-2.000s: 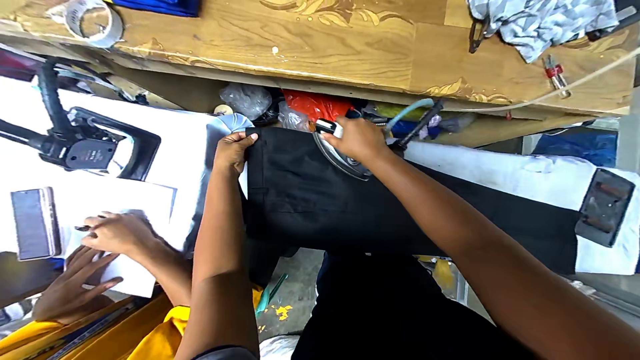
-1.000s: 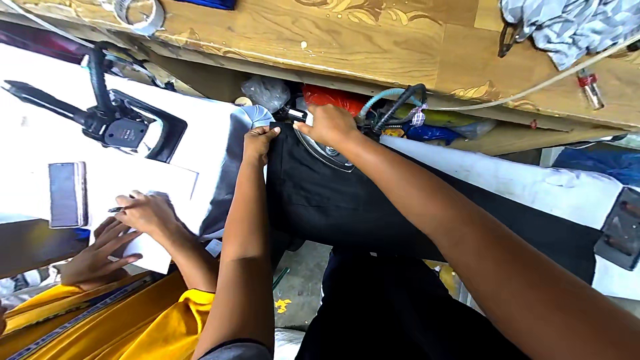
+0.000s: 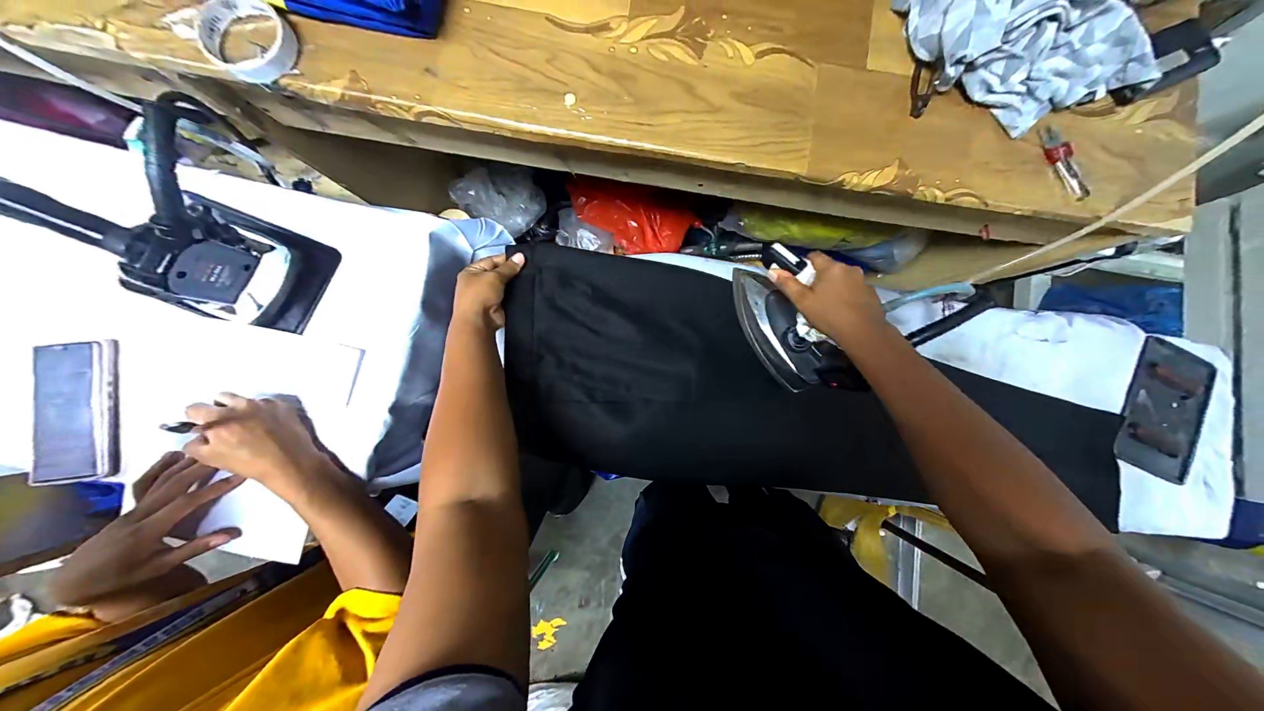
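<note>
A black cloth garment (image 3: 632, 365) lies along a white-covered ironing board (image 3: 1047, 346). My left hand (image 3: 486, 288) pinches the garment's upper left corner between thumb and fingers. Around the handle of a steam iron (image 3: 780, 336) my right hand (image 3: 834, 301) is closed; the iron rests on the black cloth near its upper edge, right of the middle. A hose and cable run from the iron toward the right. The underside of the iron is hidden against the cloth.
A dark iron rest (image 3: 1165, 407) lies at the board's right end. Beyond stands a wooden table (image 3: 691, 89) with a tape roll (image 3: 247, 39), crumpled cloth (image 3: 1027, 54) and a small tool (image 3: 1065, 163). At left, a co-worker's hands (image 3: 247, 444) hold a pen over paper (image 3: 267, 513), beside a phone (image 3: 74, 410).
My right hand has moved the iron to the right over the black cloth, away from my left hand. My left hand still holds the garment's corner.
</note>
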